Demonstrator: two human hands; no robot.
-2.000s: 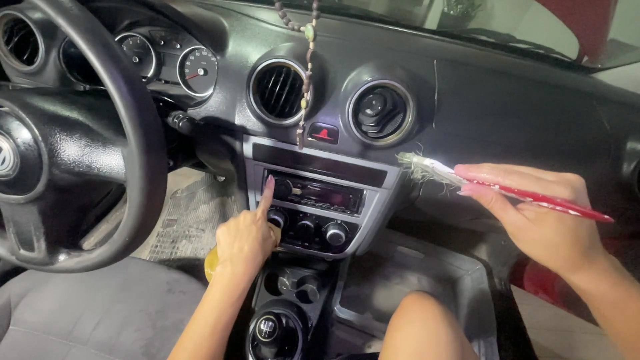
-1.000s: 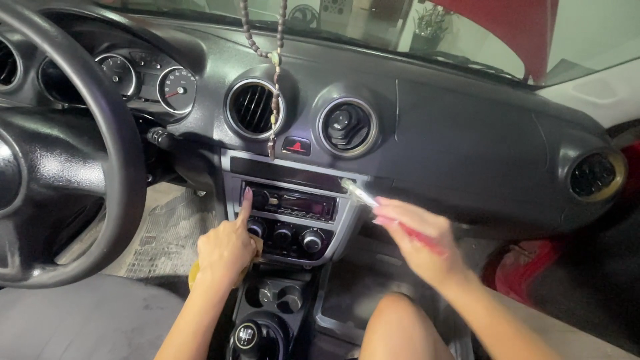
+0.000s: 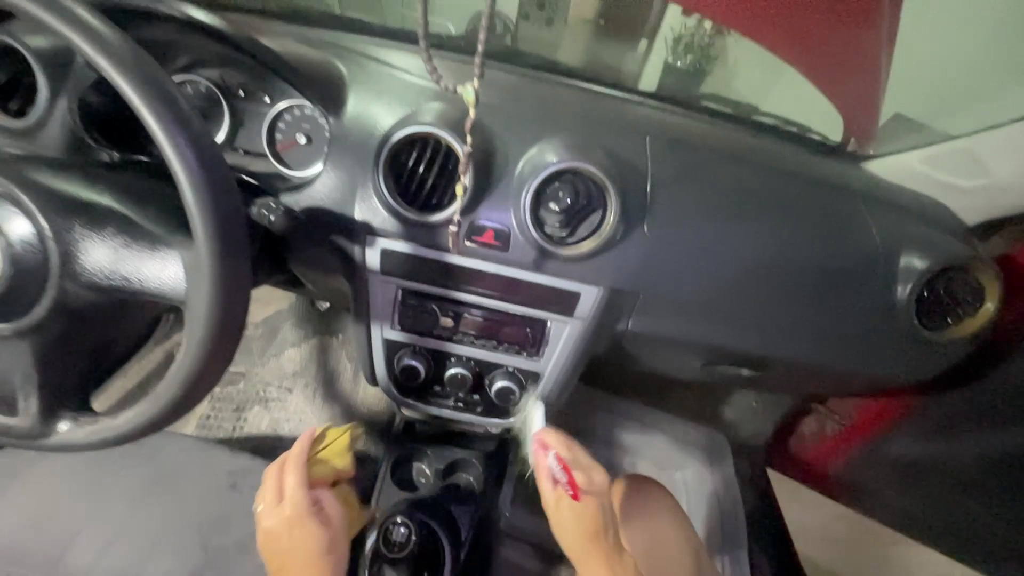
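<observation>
My left hand (image 3: 298,506) is closed around a yellow cloth (image 3: 334,464), left of the gear shift knob (image 3: 398,534). In my right hand (image 3: 578,498) is a paintbrush with a red handle (image 3: 563,472); its pale bristles (image 3: 526,428) are by the lower right corner of the grey centre console trim (image 3: 572,352). Whether the bristles touch the trim cannot be told. Above them are the climate control knobs (image 3: 458,380) and the car radio (image 3: 472,322). Two round air vents (image 3: 570,208) flank the hazard light button (image 3: 487,235).
The steering wheel (image 3: 212,240) fills the left side. A beaded rosary (image 3: 468,120) hangs in front of the dashboard (image 3: 744,216). Below my hands are cup holders (image 3: 436,474), with a grey floor mat (image 3: 704,472) at the right. A bare knee (image 3: 652,512) is beside my right hand.
My left hand has drawn back from the radio, where its finger pointed, down to the left of the gear shift. My right hand has moved the brush from the upper trim to the lower right corner.
</observation>
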